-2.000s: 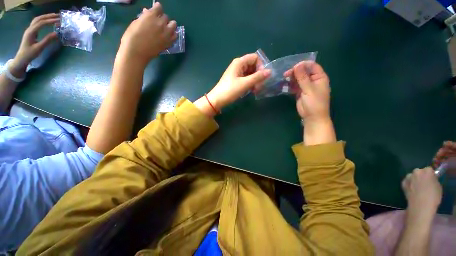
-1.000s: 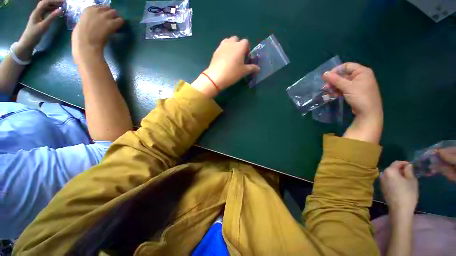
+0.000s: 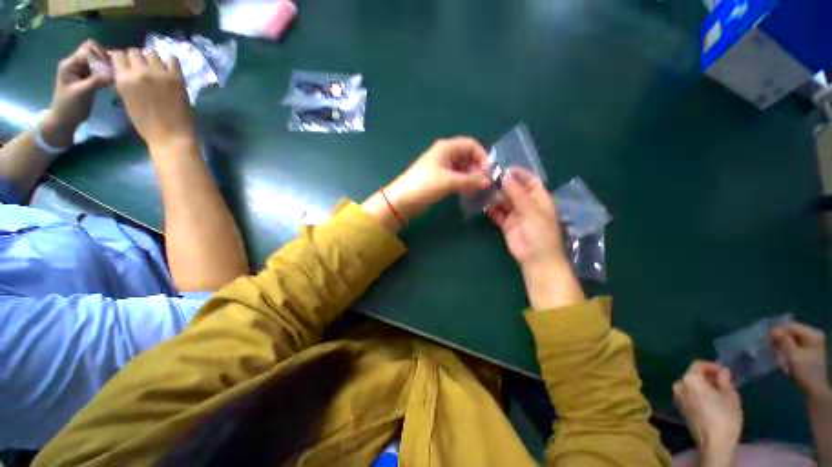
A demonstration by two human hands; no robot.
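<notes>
My left hand [image 3: 449, 170] and my right hand [image 3: 529, 217] are close together over the table. Both pinch a small clear zip bag [image 3: 518, 149] between fingers and thumbs. A small shiny bit shows between the fingertips; what it is cannot be told. Clear bags with small dark and shiny contents [image 3: 586, 239] lie just right of my right hand, partly behind it. Two bagged cables [image 3: 327, 116], dark with a pale plug end, lie flat to the left, beyond my left hand.
The glossy dark green table [image 3: 438, 55] curves along its near edge. A person in light blue handles clear bags [image 3: 202, 66] at left. Another person's hands hold a clear bag [image 3: 750, 351] at lower right. A blue and white carton [image 3: 762, 55], a pink and white stack [image 3: 257, 16] and brown cardboard [image 3: 123, 6] are at the far side.
My right hand has moved left from the bags at right and now meets my left hand at one bag. The left neighbour's near hand has moved away from the bagged cables since the earliest frame.
</notes>
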